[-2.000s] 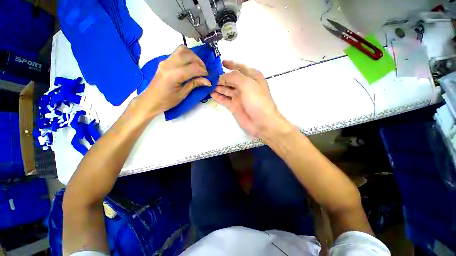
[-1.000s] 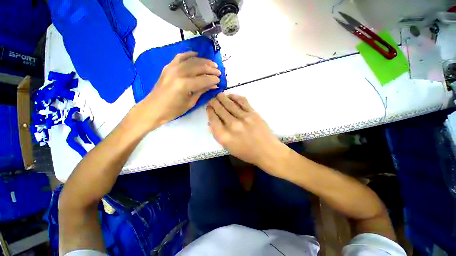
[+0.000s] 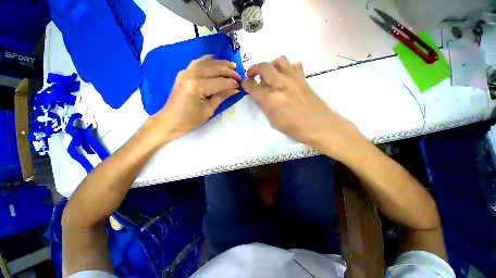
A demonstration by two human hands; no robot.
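A blue fabric panel (image 3: 168, 68) lies on the white table with its right edge under the presser foot (image 3: 235, 40) of the sewing machine (image 3: 196, 12). My left hand (image 3: 204, 92) rests on the panel, fingers bent, thumb and fingertips gripping it near its right edge. My right hand (image 3: 277, 89) has its thumb and fingertips pinched at the panel's right edge, just below the foot and close to my left fingertips. The bit of cloth between the fingertips is mostly hidden.
Stacked blue panels (image 3: 98, 51) lie left of the machine. Blue and white fabric tabs (image 3: 54, 106) are heaped at the left table edge. Red thread snips (image 3: 408, 37) lie partly on a green card (image 3: 427, 73) at the right. Loose threads lie on the table (image 3: 353, 103).
My right hand has moved up from the table's front area to the panel's right edge. The panel now lies flatter than in the earliest frame. My left hand has shifted only slightly.
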